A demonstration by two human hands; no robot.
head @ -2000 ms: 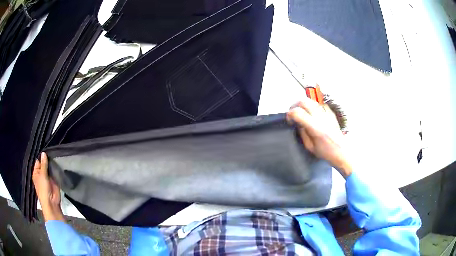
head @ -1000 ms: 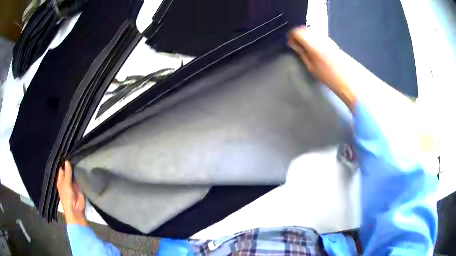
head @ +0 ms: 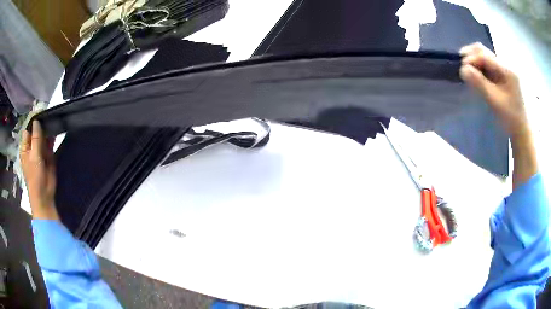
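Observation:
A dark front panel (head: 284,90) is stretched lengthwise between my hands across the upper part of the view, its grey side toward me and a darker folded band along its upper edge. My left hand (head: 39,163) grips its narrow left end at the far left. My right hand (head: 495,84) grips its right end at the upper right. The shears (head: 432,211) with red-orange handles and wrapped rings lie on the white table below the panel's right part; no hand touches them.
A placket-edged panel pile (head: 115,181) lies at left. Loose fabric strips (head: 223,139) lie beside it. A tied bundle (head: 157,21) is at upper left. A black stack (head: 344,27) and a blue-grey panel (head: 456,33) lie behind the held panel. The white table (head: 272,229) curves in front.
The panel has been lifted and moved away from me, toward the far side, pulled long between both hands. The shears now show fully. The view has shifted.

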